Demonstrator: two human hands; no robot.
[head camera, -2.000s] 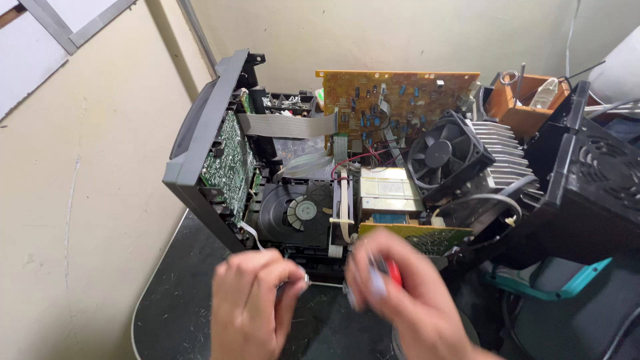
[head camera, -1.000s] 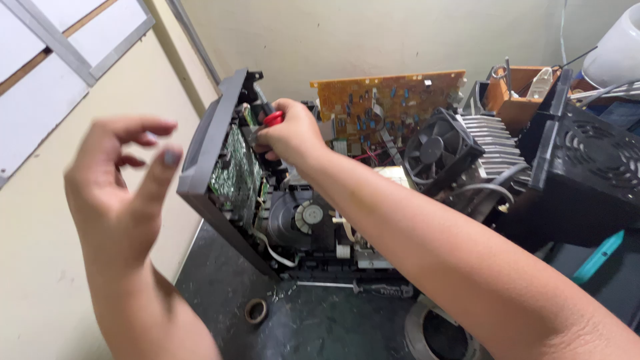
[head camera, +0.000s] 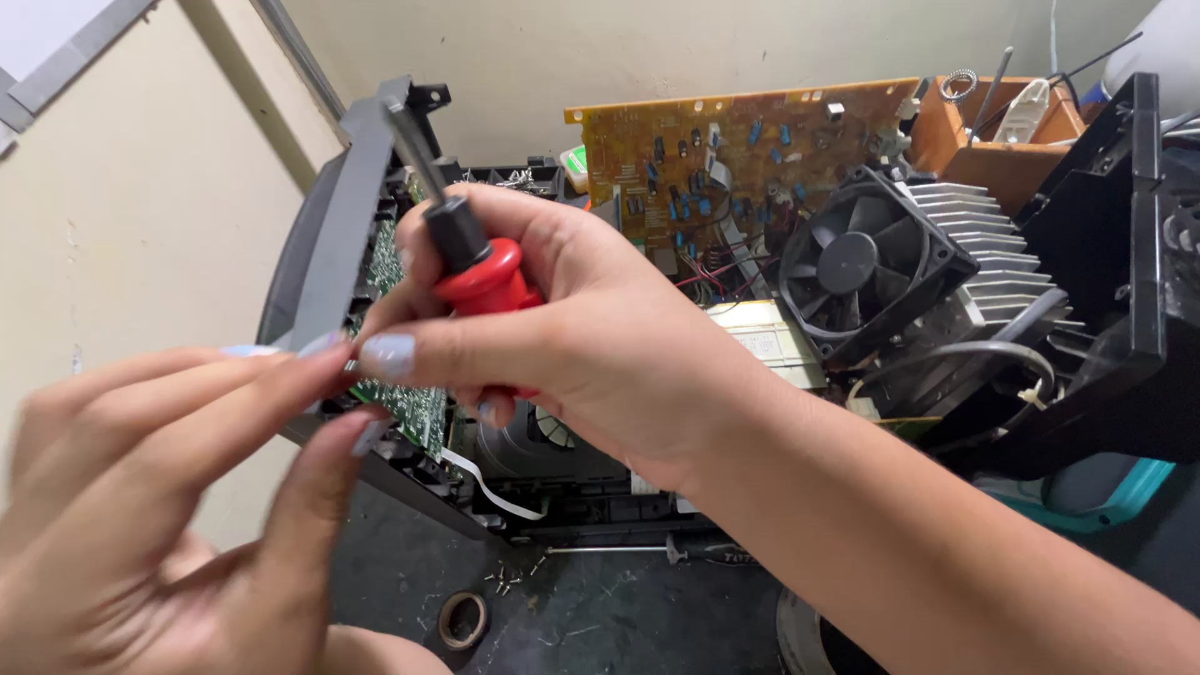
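Note:
My right hand (head camera: 600, 347) grips a red-handled screwdriver (head camera: 483, 277), its metal shaft pointing up and left. Its thumb and a finger are pinched beside the fingertips of my left hand (head camera: 216, 469); whether a small thing is between them, I cannot tell. Both are above the green circuit board (head camera: 412, 412) fixed inside the dark grey front panel (head camera: 342, 225) of an opened electronic device. Behind stands an upright brown circuit board (head camera: 750, 159). A black cooling fan (head camera: 848, 262) leans on a finned metal heat sink (head camera: 984, 253).
On the dark tabletop lie a black-handled screwdriver (head camera: 609, 549), several small screws (head camera: 504, 579) and a roll of tape (head camera: 463, 620). A black housing (head camera: 1097, 272) and a teal-edged object (head camera: 1116, 502) are at right. A wooden box (head camera: 1022, 164) stands at the back; a wall borders the left.
My right hand has come back from the top of the front panel, where it was a second ago, still with the red screwdriver. My left hand has moved in to meet it.

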